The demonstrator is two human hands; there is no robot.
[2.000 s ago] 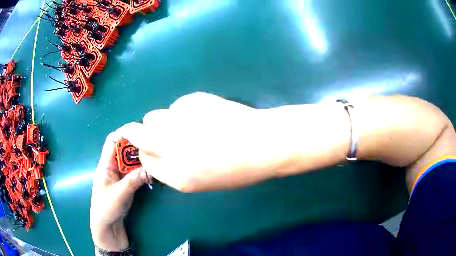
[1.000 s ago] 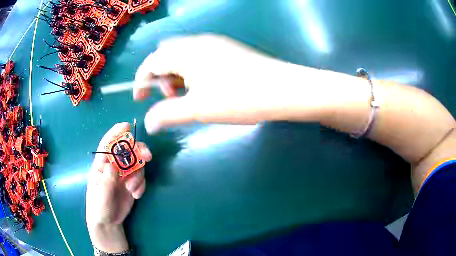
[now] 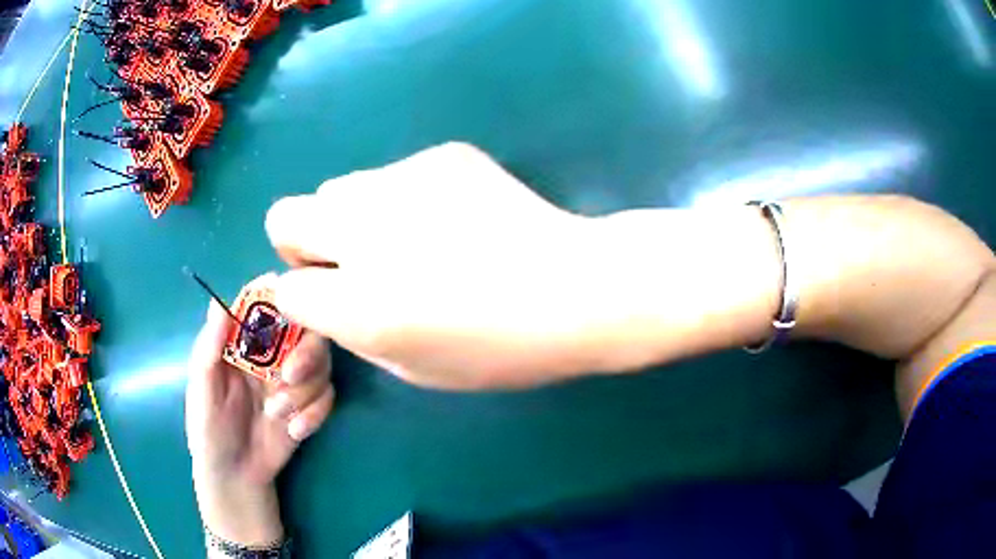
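Observation:
An orange-red square housing (image 3: 260,333) with a dark centre and a black ring line sits in the fingers of my left hand (image 3: 246,420), its face turned up. One black lead wire (image 3: 213,297) sticks out of it to the upper left. My right hand (image 3: 437,273) is over the housing's upper right edge, thumb and fingers close together at the housing. The right hand is overexposed, and what it holds, if anything, is hidden. No screwdriver shows.
Wired housings (image 3: 186,115) stand packed in rows at the upper left. A looser heap of housings (image 3: 44,339) lies at the far left, beyond a yellow line on the green mat (image 3: 524,448). A white card (image 3: 388,540) is at the near edge.
My right hand, raised away from the housing with a blurred pale tool one second ago, has come down to the housing. The housing has tilted slightly in my left hand.

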